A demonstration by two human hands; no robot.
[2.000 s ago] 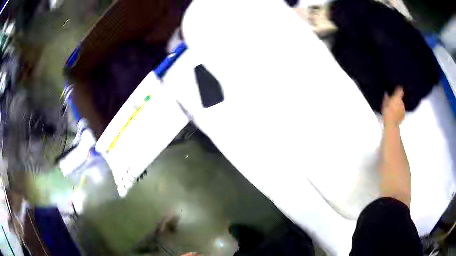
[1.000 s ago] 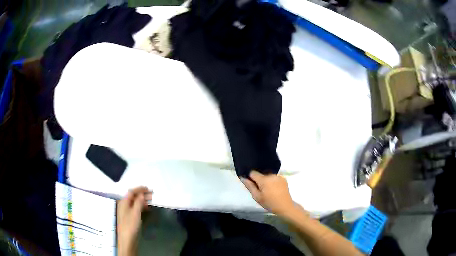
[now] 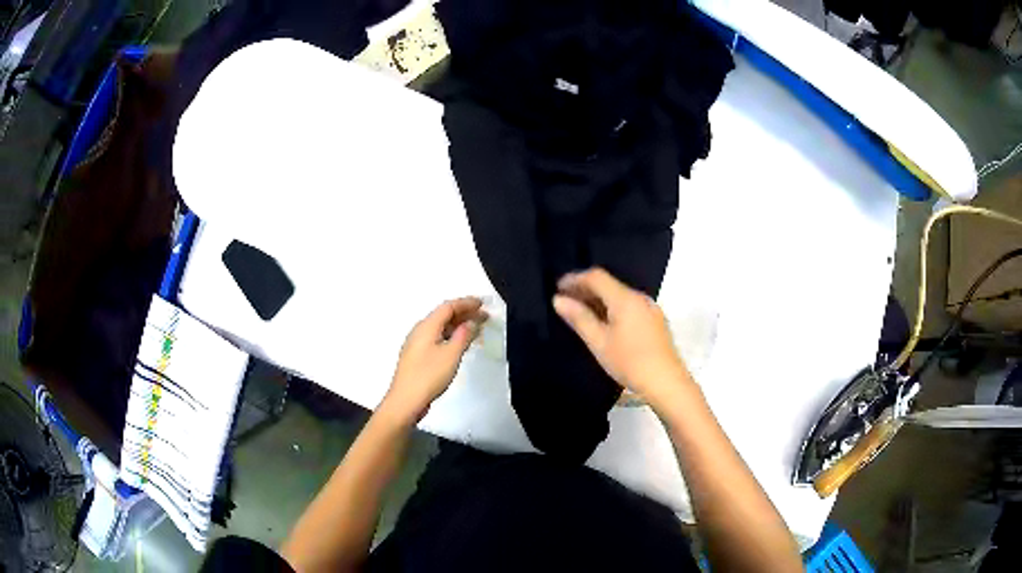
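Note:
A black garment [image 3: 560, 224] lies across the white padded ironing table [image 3: 784, 224], its narrow end hanging near the front edge by my body. A small white label shows on its upper part. My left hand [image 3: 437, 353] is left of the garment, fingers curled and apart, holding nothing. My right hand [image 3: 616, 330] is over the garment's right part, thumb and fingers apart, with no cloth seen between them. Whether its fingertips touch the cloth cannot be told.
A steam iron [image 3: 857, 420] with a yellow-orange handle rests at the right edge, its pale hose trailing up. A black rectangle [image 3: 258, 279] lies on the left padding. A white padded board [image 3: 874, 101] stands back right. A striped white cloth [image 3: 179, 409] hangs at left; a blue basket [image 3: 838, 554] is lower right.
The garment's narrow end has moved nearer my body. My right hand has let go of it and moved up. My left hand has moved right, beside the garment. The view has shifted.

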